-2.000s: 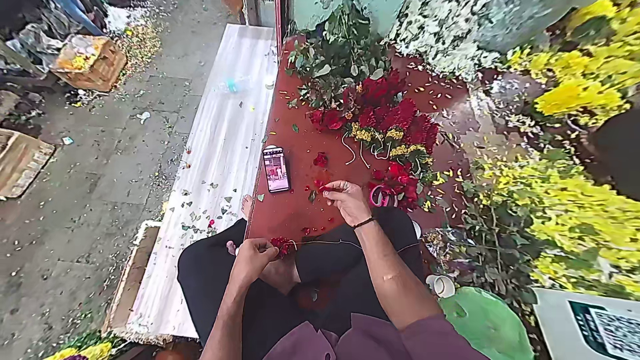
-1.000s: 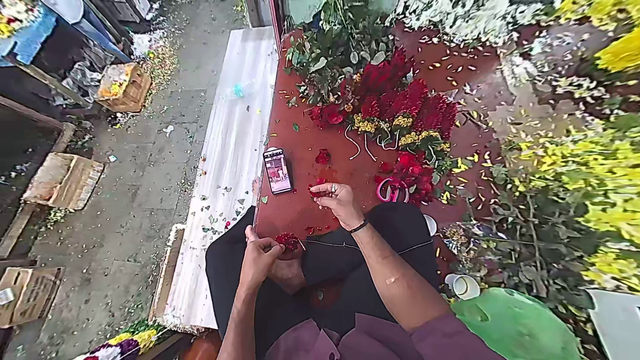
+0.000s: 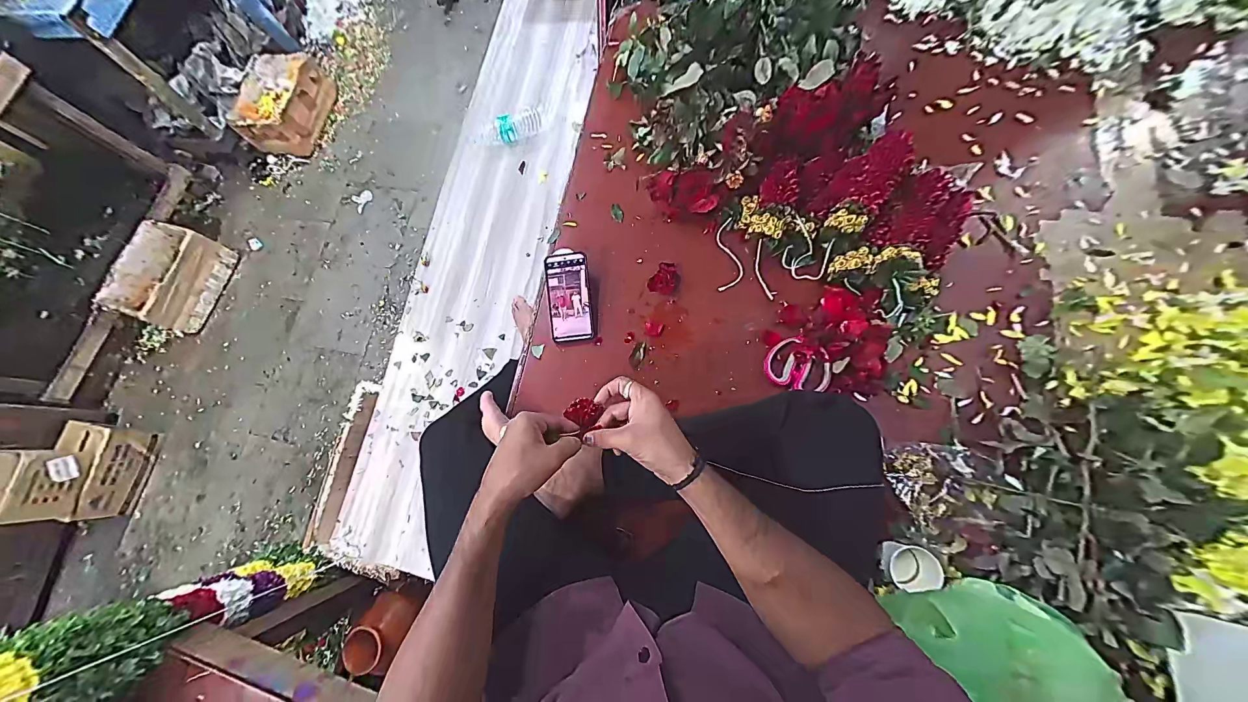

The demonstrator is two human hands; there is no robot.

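Close together above my lap, both hands hold a small dark red flower cluster [image 3: 582, 413]. My left hand [image 3: 531, 450] pinches its left side, and my right hand [image 3: 639, 424] grips it from the right. A thin thread [image 3: 790, 485] runs from near my right wrist across my dark trousers. Beyond my hands, a loose red bloom [image 3: 663, 279] lies on the red surface [image 3: 624, 375], right of a phone [image 3: 569, 297] with a lit screen. Pink-handled scissors [image 3: 798, 365] lie beside red petals [image 3: 846, 327]. Tied bunches of red flowers [image 3: 863, 190] with yellow blossoms and white strings lie farther back.
Leafy green stems [image 3: 721, 68] lie at the back. Yellow flowers [image 3: 1150, 361] fill the right side. A green plastic cover [image 3: 1004, 643] and a white cup [image 3: 915, 567] sit at lower right. A white ledge [image 3: 468, 244] with a plastic bottle [image 3: 517, 126] borders the left.
My hands were apart, my right hand holding a small red piece and my left at the red cluster. Now they meet at the cluster.
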